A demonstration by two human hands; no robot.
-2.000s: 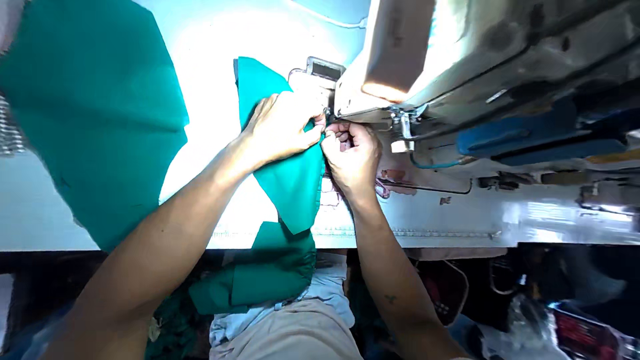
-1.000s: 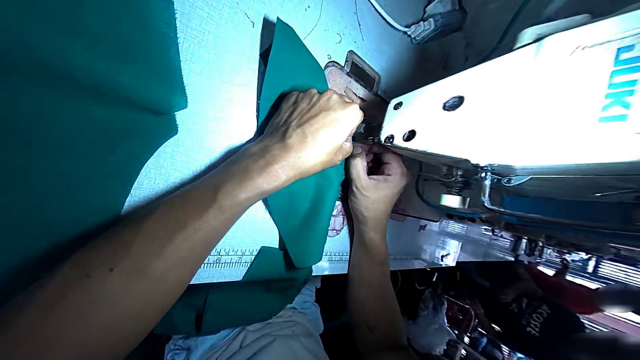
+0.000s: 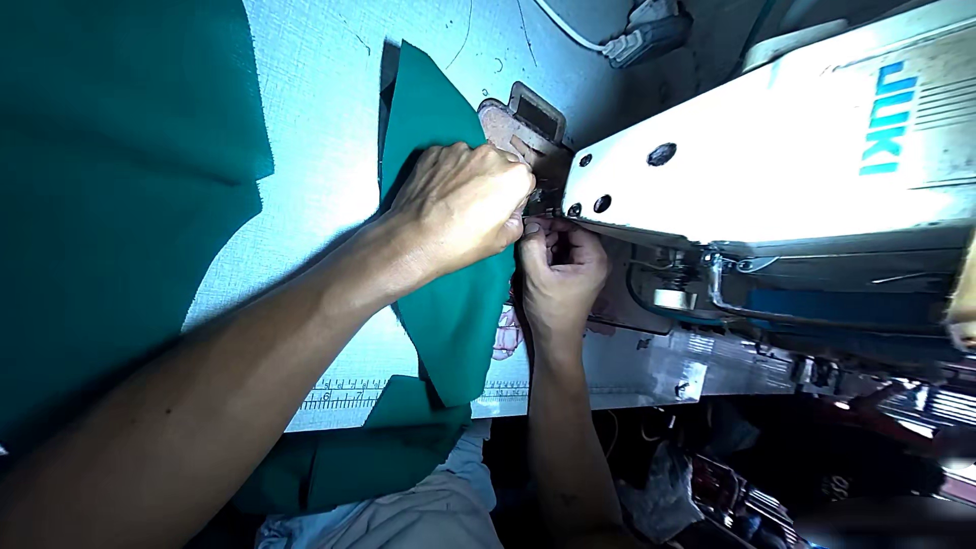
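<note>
A green fabric piece lies on the sewing table beside the needle area of a Juki sewing machine, its lower end hanging over the front edge. My left hand rests on this fabric with its fingers curled in near the needle area; what its fingertips pinch is hidden. Just below the machine head, my right hand has its thumb and forefinger together close to the left fingertips. Whether a thread or the fabric edge is between them cannot be told. The needle and presser foot are mostly hidden.
A larger green fabric piece covers the table's left side. A printed measuring scale runs along the front edge. Behind the machine head lies a white cable with a dark connector. A thread tension knob sits on the machine.
The view has moved nearer and shifted over two seconds. My left hand has gone from extended fingers at the fabric edge to a curled hold; both hands stay by the needle area.
</note>
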